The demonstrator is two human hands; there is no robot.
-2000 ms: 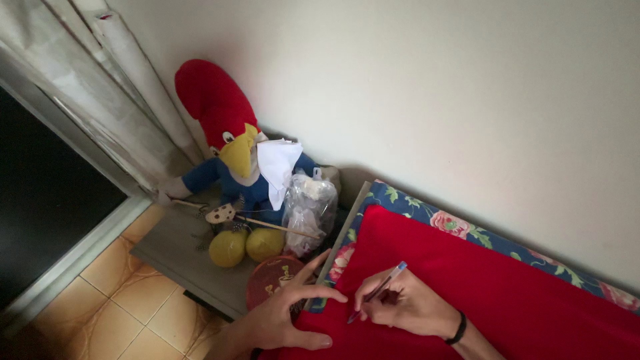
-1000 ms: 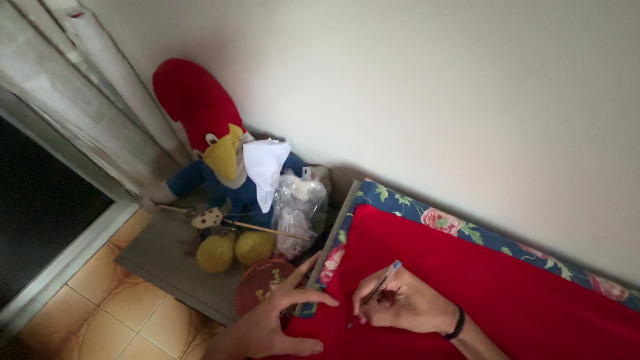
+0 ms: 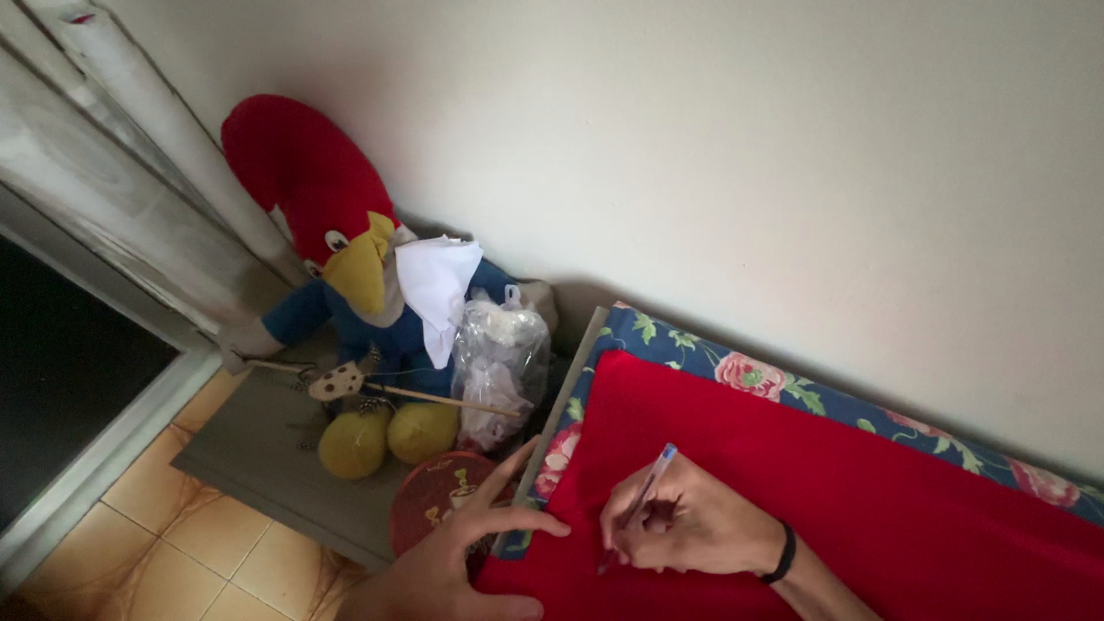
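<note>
Red fabric [image 3: 776,483] lies flat over a blue floral cloth [image 3: 828,392] on a table. My right hand [image 3: 690,522], with a black band at the wrist, grips a clear ballpoint pen [image 3: 649,487]; the pen is tilted and its tip is at the fabric's surface. To its left, my left hand [image 3: 461,552] is spread, with thumb and index finger over the fabric's left edge and nothing held between them.
A plush bird [image 3: 302,190] with red crest and yellow beak sits on a grey surface [image 3: 250,470] against the wall. Around it are a white cloth [image 3: 438,280], a clear plastic bag [image 3: 500,354], a thin wooden stick [image 3: 440,401] and a round red lid [image 3: 431,496]. Rolled material [image 3: 164,129] leans at left.
</note>
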